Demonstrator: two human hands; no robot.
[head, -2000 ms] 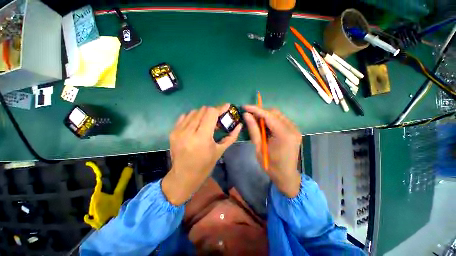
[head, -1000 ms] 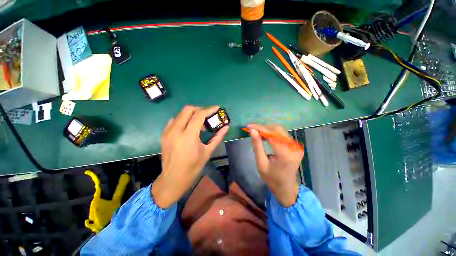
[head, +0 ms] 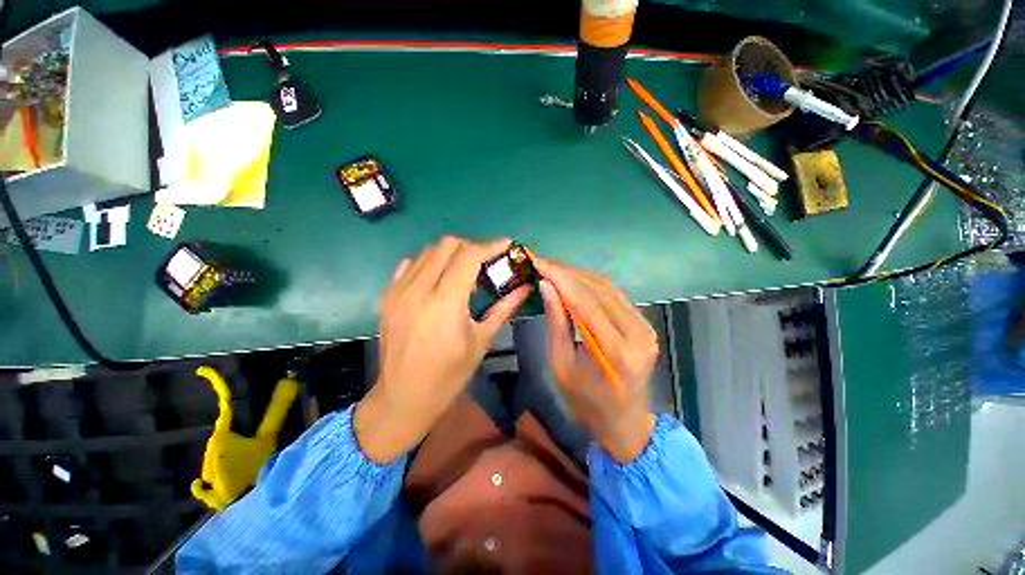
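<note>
My left hand (head: 433, 326) holds a small open device case (head: 506, 271) between thumb and fingers, above the mat's front edge. The case is black with a white rectangle and gold parts inside. My right hand (head: 601, 343) holds an orange pry stick (head: 587, 334) like a pen, its upper end at the right side of the case. Whether the tip touches the case is hidden by my fingers. Another open case (head: 366, 188) lies on the green mat, and a stacked unit (head: 191, 277) lies further left.
A parts box (head: 84, 112), yellow paper (head: 238, 152) and a black tag (head: 295, 101) are at left. An upright screwdriver (head: 601, 67), tweezers (head: 672, 185), white sticks (head: 742, 157), a brown pot (head: 731, 99) and a sponge (head: 819, 182) are at right. A yellow tool (head: 234, 455) lies below left.
My right hand has swung the stick from upright, through pointing left, to a slant with its end at the case. My left hand still holds the case. The whole view has shifted.
</note>
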